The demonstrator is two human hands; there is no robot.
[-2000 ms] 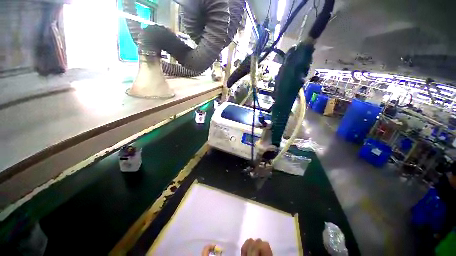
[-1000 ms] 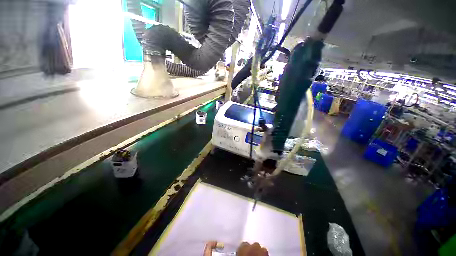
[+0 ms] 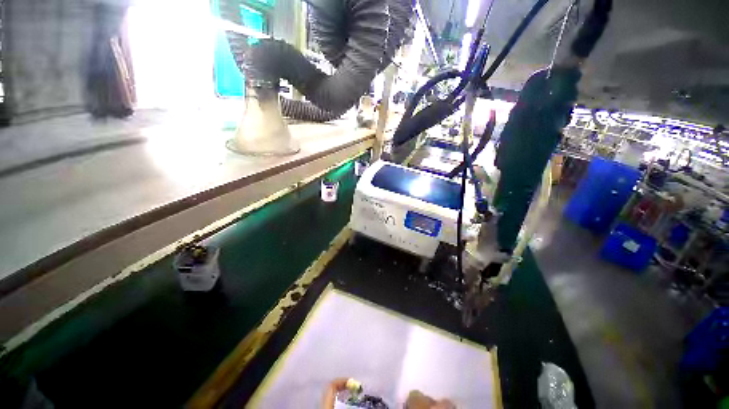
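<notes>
My left hand (image 3: pixel 336 391) shows at the bottom edge over the white work mat (image 3: pixel 356 335), mostly cut off. Its fingers are at a white housing (image 3: pixel 360 401) with dark parts inside, and a small yellowish piece (image 3: pixel 353 385) is at the fingertip. My right hand (image 3: pixel 429 401) is at the bottom edge just right of the housing, cut off and blurred; whether it holds anything is hidden. The dark green electric screwdriver (image 3: pixel 531 152) hangs nose-down, tilted, its nozzle (image 3: pixel 476 299) beyond the mat's far right part.
The white screw feeder (image 3: pixel 408 212) stands behind the mat. White housings (image 3: pixel 197 268) (image 3: pixel 329 190) sit on the conveyor belt (image 3: pixel 256 240) at left. A clear plastic bag (image 3: pixel 555 386) lies right of the mat. The ribbed duct's cream funnel (image 3: pixel 262 124) stands on the shelf.
The screwdriver has shifted right in view and its nozzle is away from the mat's centre. The housing at my left hand now shows more, with its dark parts visible. The view has shifted slightly.
</notes>
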